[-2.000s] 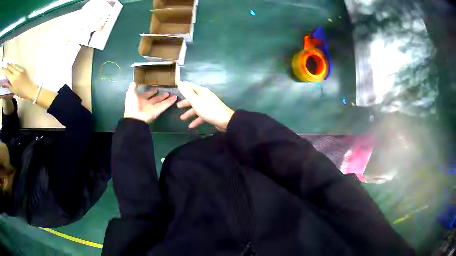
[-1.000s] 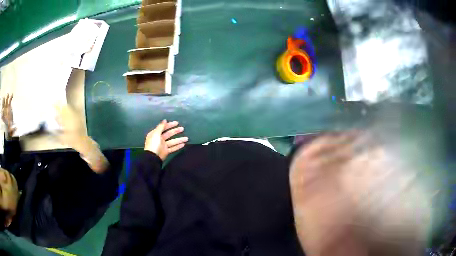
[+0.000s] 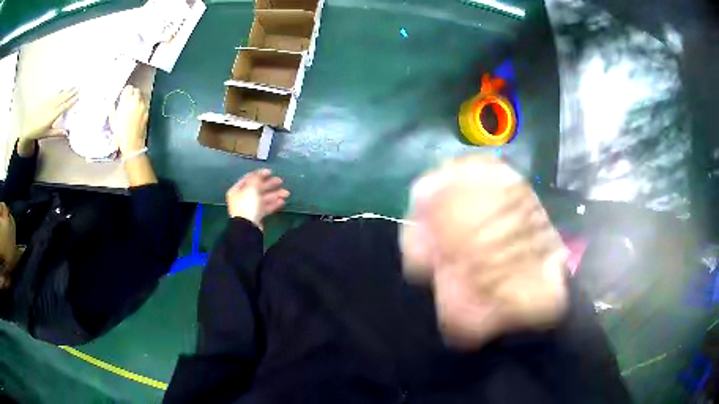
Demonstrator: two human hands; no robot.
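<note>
Several small open boxes, white outside and brown inside, stand in a row on the dark green bench at upper left centre. The nearest box (image 3: 234, 139) sits slightly askew at the row's near end. My left hand (image 3: 258, 197) is just below it at the bench edge, empty, fingers apart and slightly curled, not touching it. My right hand (image 3: 485, 248) is large and blurred, raised close to the camera at right of centre. Whether it holds anything cannot be told. A thin white edge (image 3: 366, 216) shows at the bench edge in front of my body.
A tape dispenser with a yellow-orange roll (image 3: 488, 120) lies right of centre. Glossy white sheets (image 3: 623, 102) lie at the right. A thin loop (image 3: 180, 106) lies left of the boxes. At far left a neighbour's hands (image 3: 130, 122) work on white material over a tan mat (image 3: 87, 175).
Both hands have left the nearest box. My right hand swung to the lower right, then up and leftward. The nearest box now sits askew to the row. The view has shifted.
</note>
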